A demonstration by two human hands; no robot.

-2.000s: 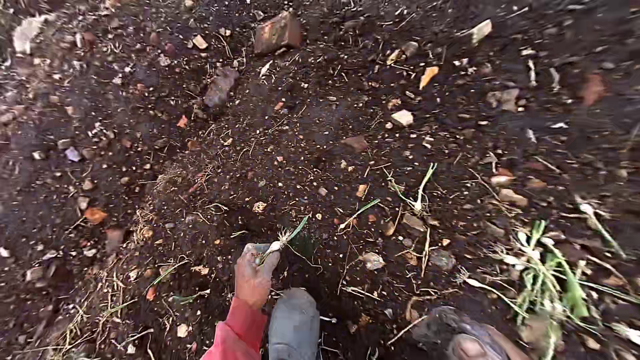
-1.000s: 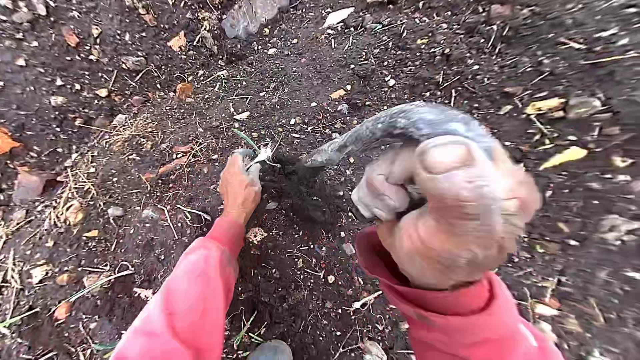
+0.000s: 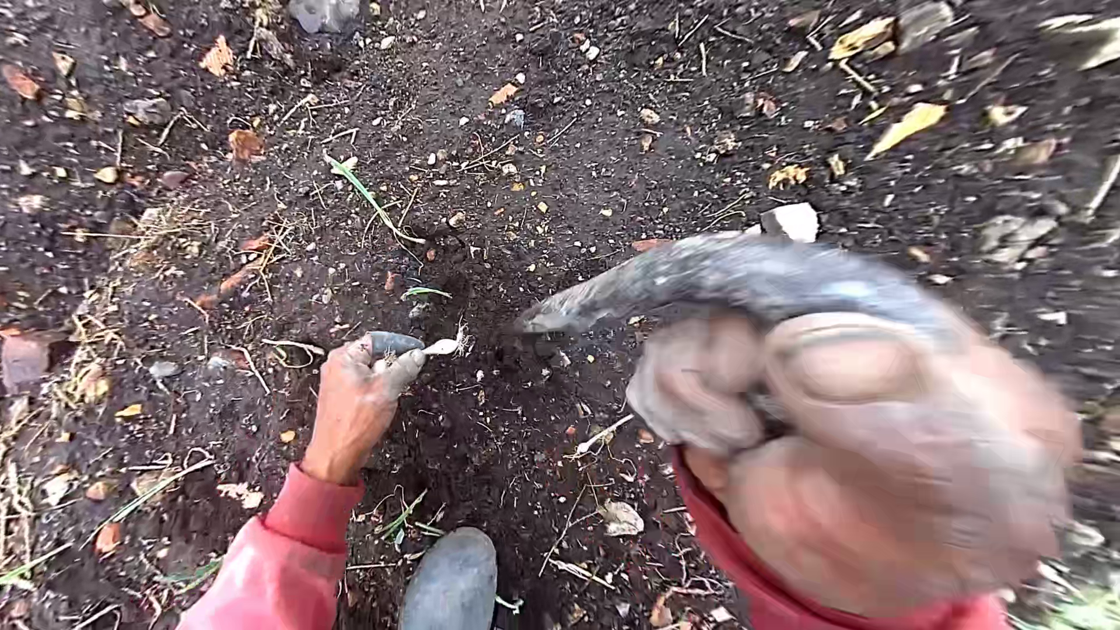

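Between the thumb and fingertips of my left hand (image 3: 363, 385) is a small white bulb (image 3: 444, 346) with roots fanning out to the right. My right hand (image 3: 857, 420), large and blurred, is closed around a curved grey digging tool (image 3: 700, 267); its narrow tip points left, at or just above dark loosened soil (image 3: 499, 394). The tip is a short way right of the bulb. A green-leaved seedling (image 3: 372, 199) lies on the ground above my left hand, and another small bulb with roots (image 3: 599, 436) lies between my hands.
The toe of a grey boot (image 3: 453, 577) stands at the bottom. Around lie a white stone (image 3: 792, 221), a yellow leaf (image 3: 910, 127), reddish brick pieces (image 3: 245, 144), dry straw (image 3: 166, 236) and a grey stone (image 3: 324, 13) at the top edge.
Two seconds ago my right hand and the tool were out of view; they came in by one second ago. The bulb in my left hand has moved a little away from the tool's tip since then.
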